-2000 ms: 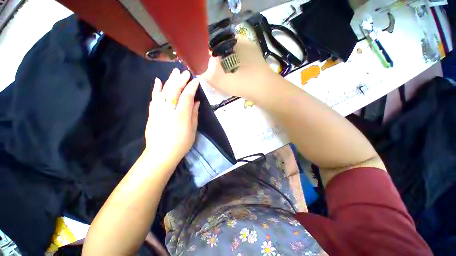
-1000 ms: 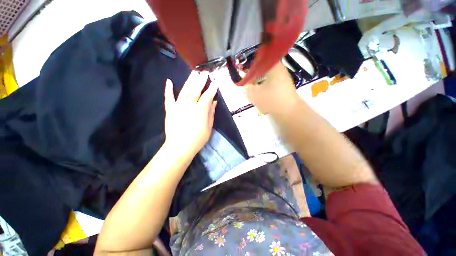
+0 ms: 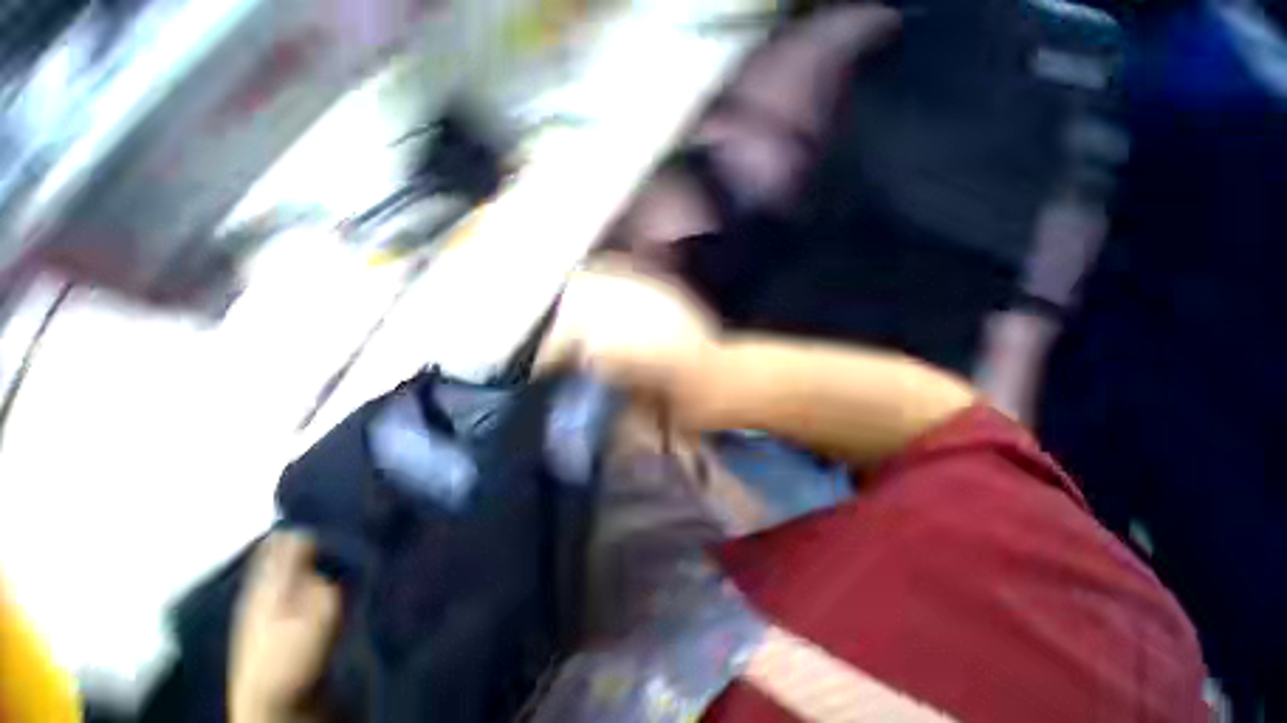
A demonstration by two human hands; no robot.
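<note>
The picture is strongly blurred. The dark garment piece [image 3: 452, 565] is bunched over my lap at the table's front edge, with paler blue-grey patches showing on it. My left hand [image 3: 287, 622] is at the lower left, closed on the garment's left side; its fingertips are unclear. My right hand [image 3: 628, 328] is at the garment's upper right, by the table edge, and appears closed on the cloth; its fingers are blurred and partly hidden.
The white machine table [image 3: 127, 438] runs diagonally across the left. A blurred dark item [image 3: 459, 153] lies farther up it. A yellow patch [image 3: 31, 657] is at the lower left. Beyond the table at upper right are dark cloth and another person's arm [image 3: 1037, 311].
The view has swung to the right, and the red machine end has left the middle. The garment has come off the machine area toward my lap, with both hands now at it.
</note>
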